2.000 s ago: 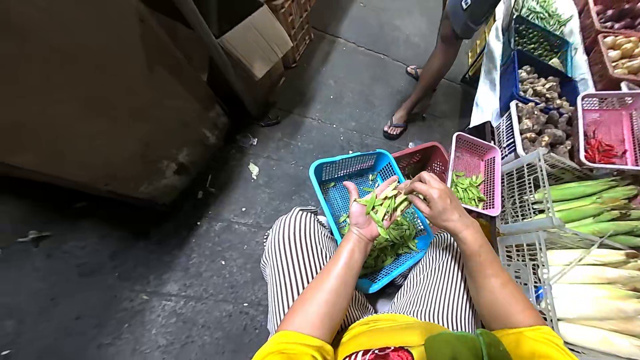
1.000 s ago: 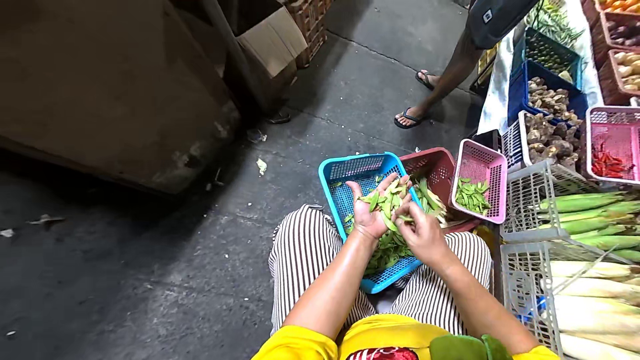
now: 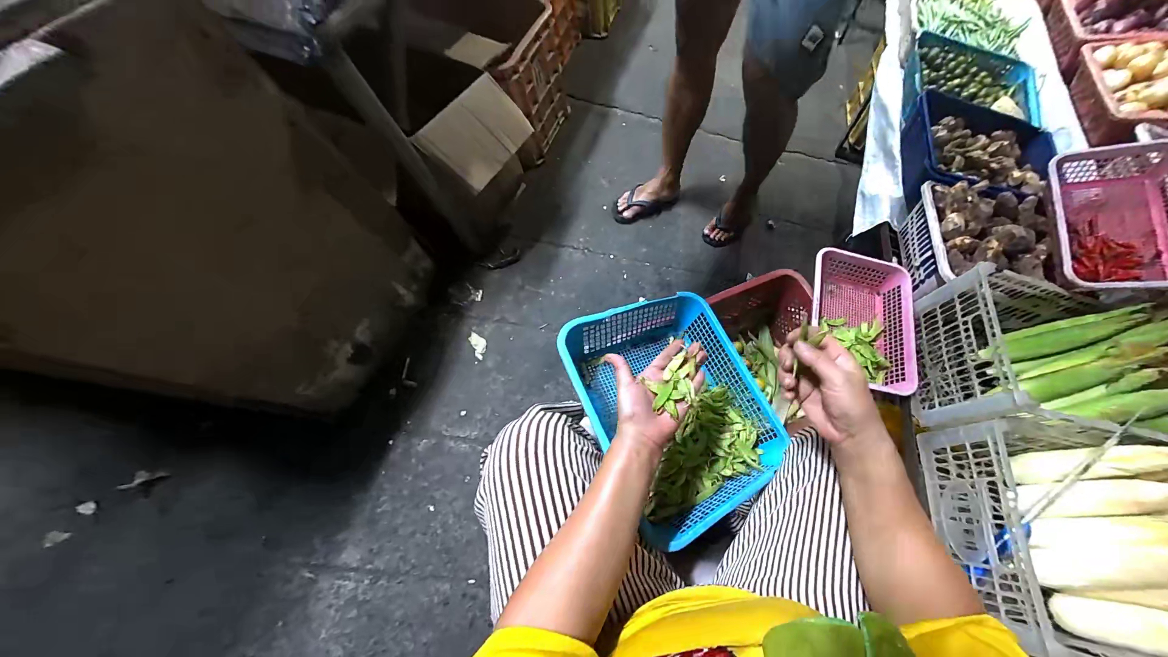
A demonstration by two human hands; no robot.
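Note:
Palm up, my left hand (image 3: pixel 652 401) holds several green pea pods (image 3: pixel 673 388) over a blue plastic basket (image 3: pixel 584 351) on my lap. More green pods (image 3: pixel 707 456) lie heaped in that basket. My right hand (image 3: pixel 832 388) pinches a dark green pod (image 3: pixel 803 351) between thumb and fingers, to the right of the blue basket. Just beyond that hand, a pink basket (image 3: pixel 899 319) holds light green pods (image 3: pixel 858 347). A dark red basket (image 3: pixel 776 287) with green and yellowish pieces sits between the blue and pink ones, partly hidden.
A person in dark flip-flops (image 3: pixel 643 208) stands ahead. On the right are crates of corn in husks (image 3: pixel 1086 356), pale long vegetables (image 3: pixel 1095 497), brown roots (image 3: pixel 981 228) and red chilies (image 3: pixel 1104 255). An open cardboard box (image 3: pixel 474 132) and a large brown surface (image 3: pixel 182 228) are at left.
My right hand has moved away from my left palm toward the pink basket. The standing person has turned or shifted, and both legs now show. The view has shifted somewhat.

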